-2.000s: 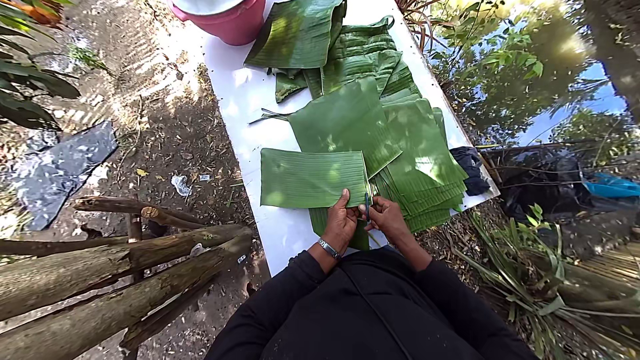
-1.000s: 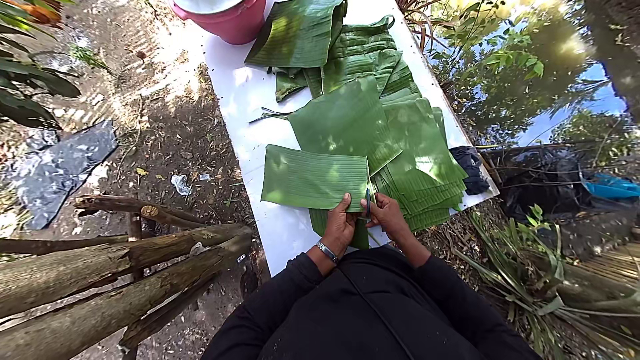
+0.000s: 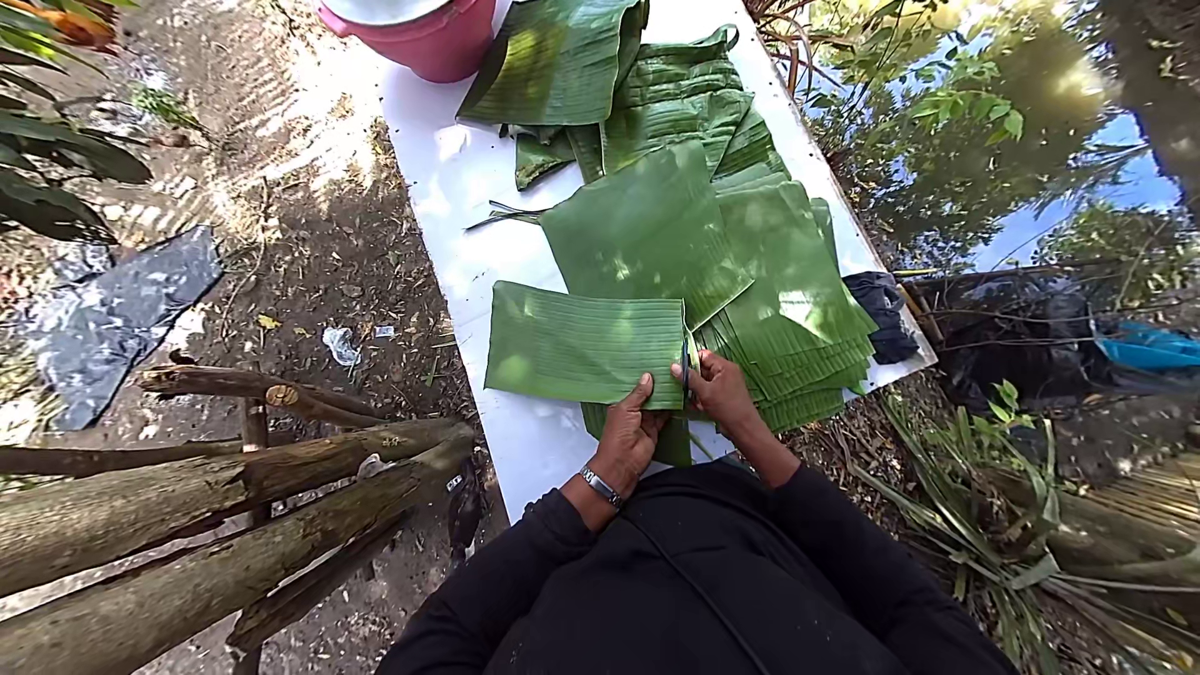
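Note:
My left hand (image 3: 630, 439), with a metal bracelet or watch at the wrist, grips the lower right corner of a green banana leaf piece (image 3: 586, 342). Scissors (image 3: 687, 367) are in my right hand (image 3: 720, 389), with their blades along the leaf's right edge, where a thin strip parts from it. Beneath and to the right lies a stack of cut banana leaf pieces (image 3: 806, 366). A larger leaf piece (image 3: 637, 234) rests above the held one, and folded leaves (image 3: 680, 103) lie at the far part of the table.
A pink bucket (image 3: 431, 42) stands at the far left of the white table (image 3: 441, 253). Black plastic (image 3: 881, 314) lies at the table's right edge. Wooden poles (image 3: 216, 497) run along the left, and water (image 3: 1003, 187) is beyond on the right.
The held leaf has shifted slightly at its left end. The scissors have moved a little up along its right edge, and both hands keep their holds.

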